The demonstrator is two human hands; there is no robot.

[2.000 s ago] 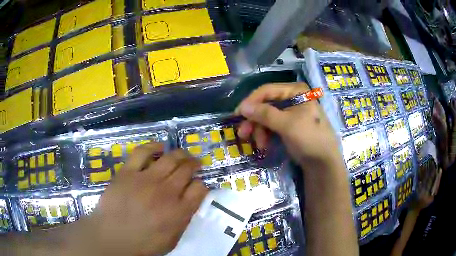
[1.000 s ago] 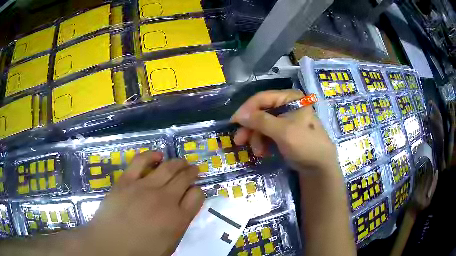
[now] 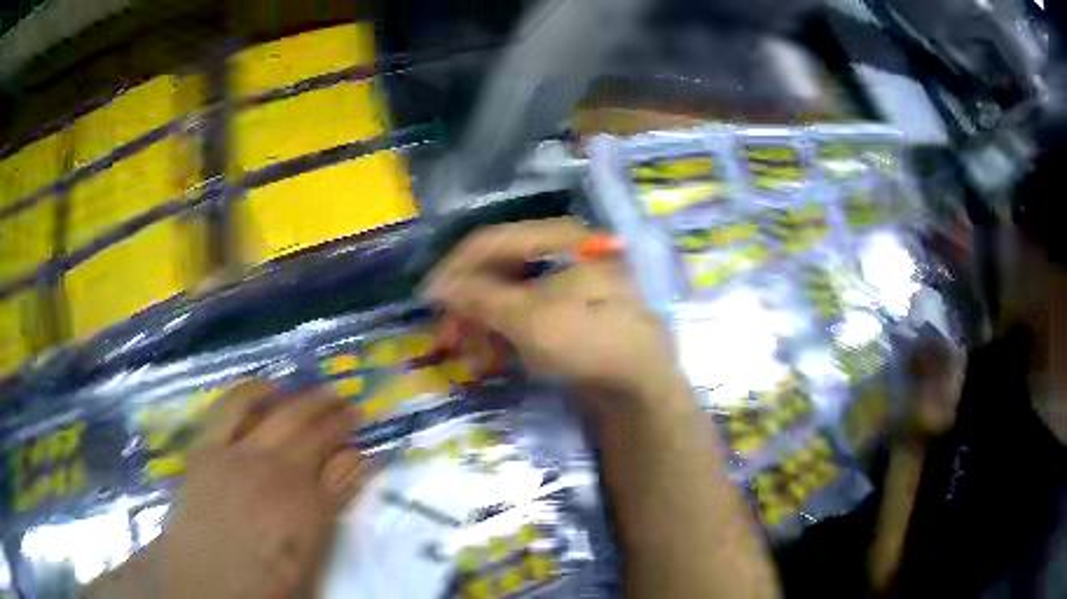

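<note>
The picture is blurred. My right hand [image 3: 562, 316] holds dark tweezers with an orange-red rear end [image 3: 598, 248] like a pen, over the upper pocket of the clear tray [image 3: 252, 334]. The tweezer tip is hidden or too blurred to see. A circuit board with yellow pads [image 3: 386, 369] lies in that pocket, partly under my fingers. My left hand [image 3: 269, 474] rests on the tray to the left, fingers bent. A white liner sheet [image 3: 392, 544] with a dark strip and a small dark piece lies against its thumb side; the grip is unclear.
Large yellow rectangles [image 3: 334, 205] sit in a tray behind, at the upper left. Another clear tray of boards [image 3: 655, 252] stands at the right, with strong glare. A blurred grey bar [image 3: 515, 88] rises behind my right hand. Another person's hand [image 3: 930, 386] is at the far right.
The whole view has shifted, so hands and trays appear farther left, and it has blurred. Both hands keep much the same pose over the tray. The other person's arm and dark clothing show more.
</note>
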